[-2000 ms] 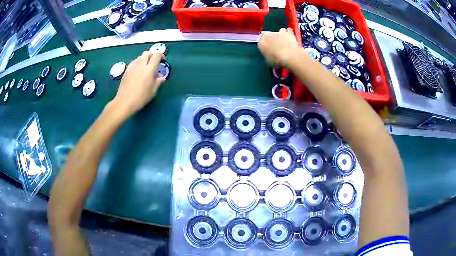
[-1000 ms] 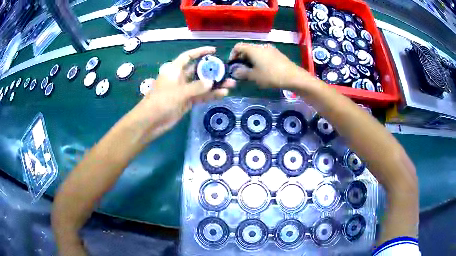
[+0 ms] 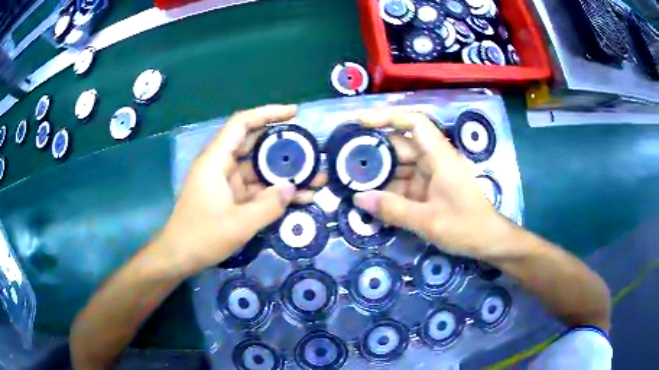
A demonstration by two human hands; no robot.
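My left hand (image 3: 224, 195) holds a black-rimmed speaker driver (image 3: 287, 158) with a pale ring and grey-blue centre, face up. My right hand (image 3: 433, 195) holds a similar disc (image 3: 363, 163) beside it, thumb at its lower edge. Both discs are above the upper part of the clear blister tray (image 3: 506, 209). The tray's visible pockets hold round discs, such as one in the lower rows (image 3: 310, 294). My hands hide several pockets.
A red bin (image 3: 462, 76) of loose discs stands at the upper right, with a metal unit (image 3: 585, 79) beside it. A red-marked disc (image 3: 350, 77) lies left of the bin. Loose discs (image 3: 147, 86) lie on the green belt at upper left.
Both hands have moved over the tray, each with a disc held face up, side by side. The view has shifted closer to the tray, and the far red bin is mostly out of view.
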